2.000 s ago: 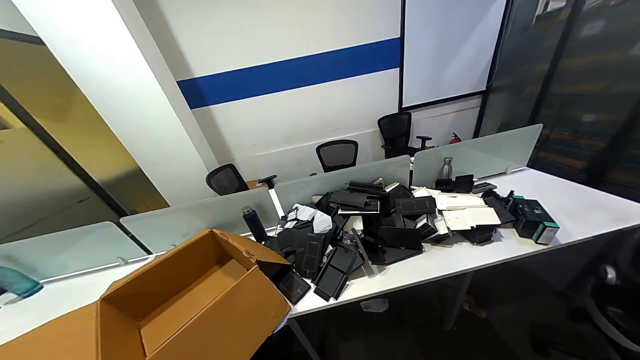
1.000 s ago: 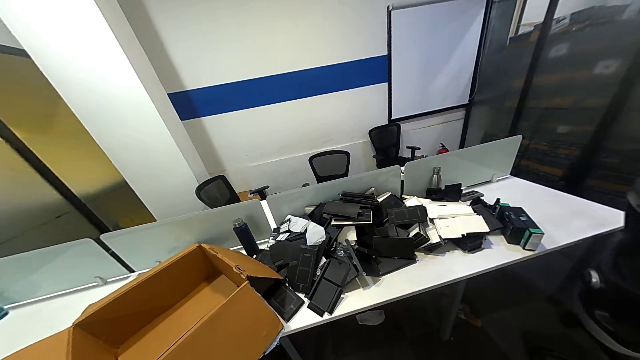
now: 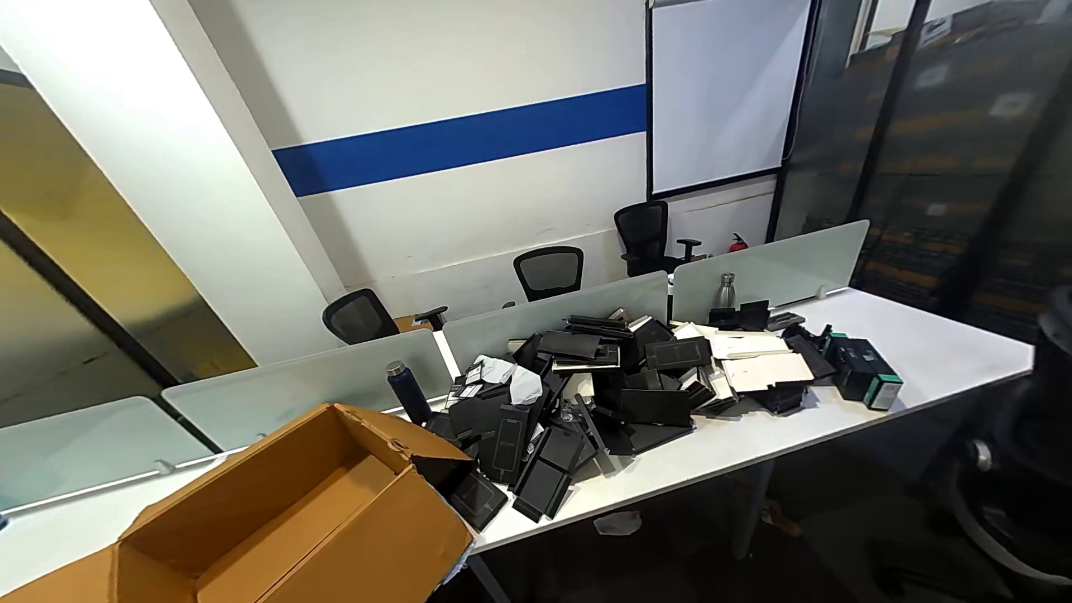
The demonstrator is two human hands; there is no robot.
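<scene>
Neither my left hand nor my right hand shows in the head view. An open brown cardboard box (image 3: 368, 536) stands tilted at the lower left, with no contents visible in the part that shows. Right of it, a loose heap of flat black boxes (image 3: 657, 406) covers the middle of the white desk (image 3: 662, 469). Cream-coloured flat pieces (image 3: 766, 370) lie on the heap's right side, and crumpled white plastic (image 3: 525, 385) on its left. A black box with green ends (image 3: 867, 373) rests at the far right of the heap.
Frosted glass dividers (image 3: 569, 322) run along the desk's back edge. A dark blue bottle (image 3: 408, 394) and a steel bottle (image 3: 726, 291) stand before them. Several black mesh chairs (image 3: 548, 272) are behind. A clear plastic scrap (image 3: 618, 523) lies on the floor below.
The view has shifted somewhat, so the box and heap sit differently in it. No object has plainly moved on the desk, and no hand appears in any frame.
</scene>
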